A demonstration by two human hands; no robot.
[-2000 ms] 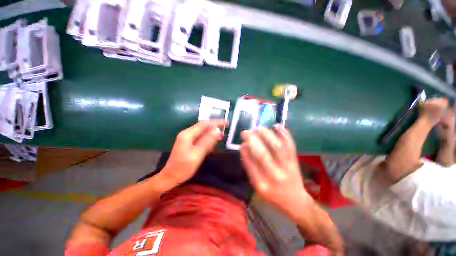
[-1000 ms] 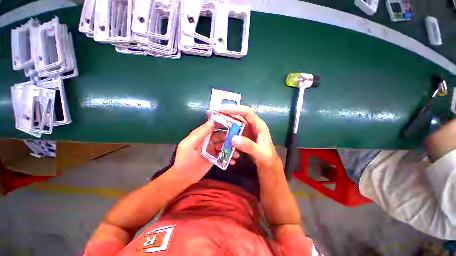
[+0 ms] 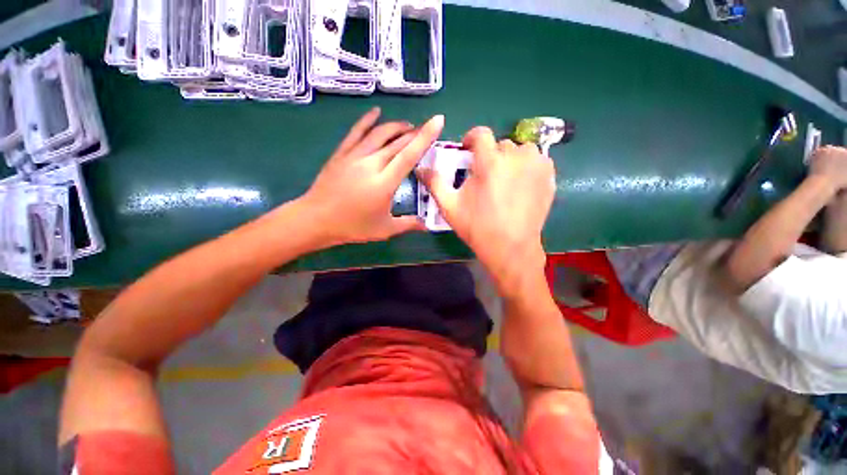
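A white rectangular frame piece (image 3: 436, 211) lies on the green bench in front of me, partly covered by my hands. Whether the housing with electronics is under it cannot be told. My left hand (image 3: 367, 181) is at its left side, fingers spread, thumb at its lower left edge. My right hand (image 3: 497, 190) grips its right side from above. The mallet (image 3: 543, 132) lies just beyond my right hand, yellow-green face left and black face right; its handle is hidden behind the hand.
Stacked white frames (image 3: 409, 79) stand along the bench's far side, with more stacks (image 3: 46, 116) at far left. Another mallet (image 3: 754, 172) lies at right near a person in a white shirt (image 3: 789, 325). Small pale units (image 3: 780, 32) lie beyond the pale strip.
The housing held up in both hands has gone down to the bench and its blue part no longer shows. My hands have moved forward over the white piece, and my left fingers have spread.
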